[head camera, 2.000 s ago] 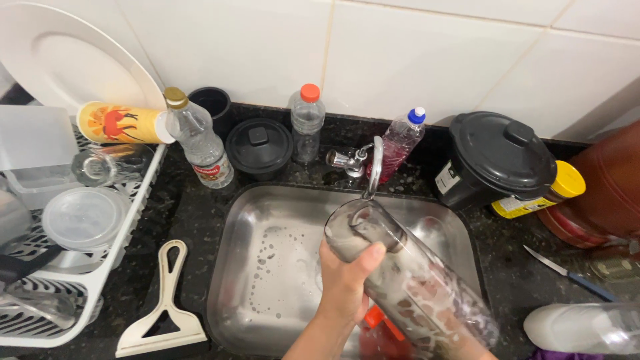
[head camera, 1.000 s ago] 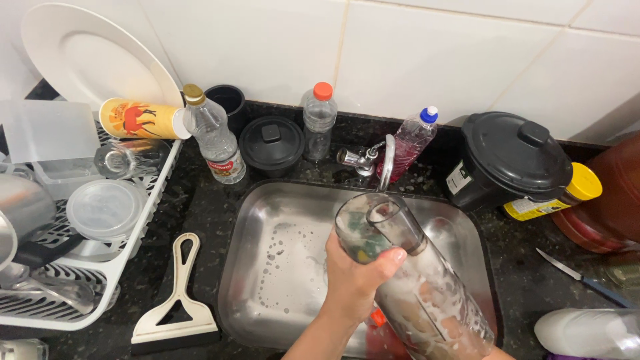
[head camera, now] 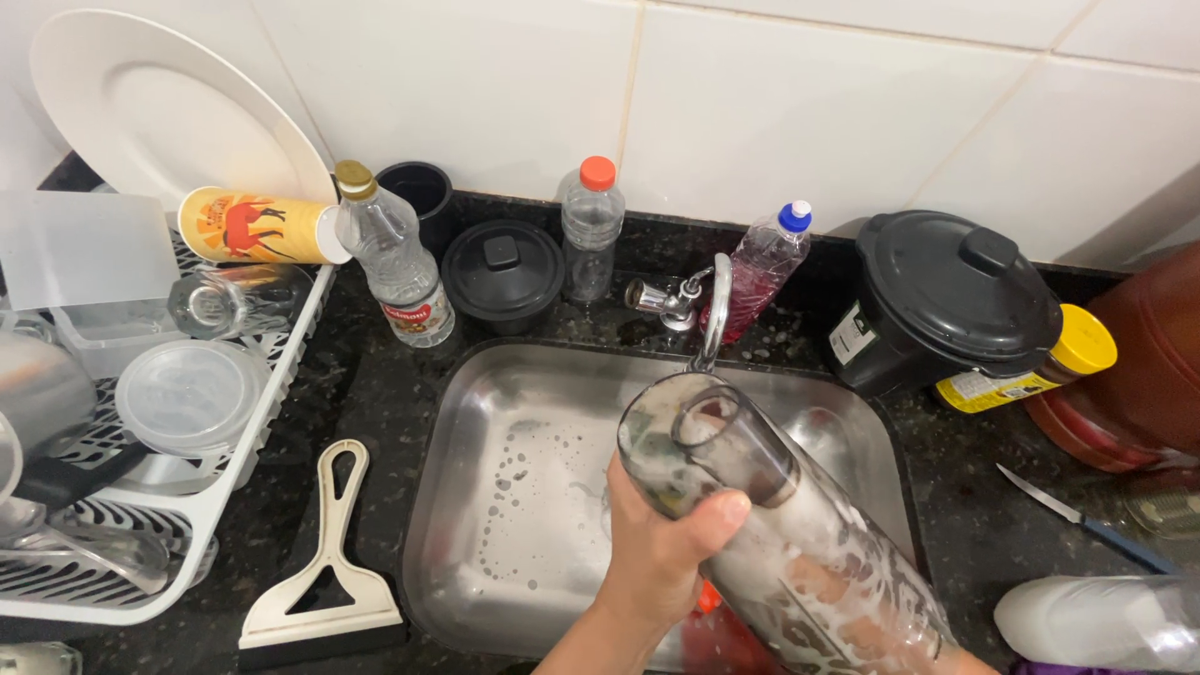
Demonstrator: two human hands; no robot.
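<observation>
Tilted over the stainless steel sink [head camera: 534, 459] is a tall, smoky clear container [head camera: 778, 506], with white suds on its wall and a smaller round opening or tube at its upper end. My left hand [head camera: 666, 534] grips it near that end, thumb across the side. Partly seen through the soapy wall, my right hand [head camera: 844, 591] is at the lower end; whether it is inside or behind cannot be told. The curved chrome faucet [head camera: 720, 309] stands just beyond the upper end. Something red and orange [head camera: 717, 637] shows low in the sink, partly hidden by the container.
A white dish rack [head camera: 253, 450] and squeegee [head camera: 328, 581] are left. Behind the sink stand plastic bottles [head camera: 592, 234] and a black lidded pot [head camera: 503, 272]. A black lidded bin [head camera: 947, 300], a knife [head camera: 1078, 516] and a bottle lying on its side [head camera: 1097, 619] are right.
</observation>
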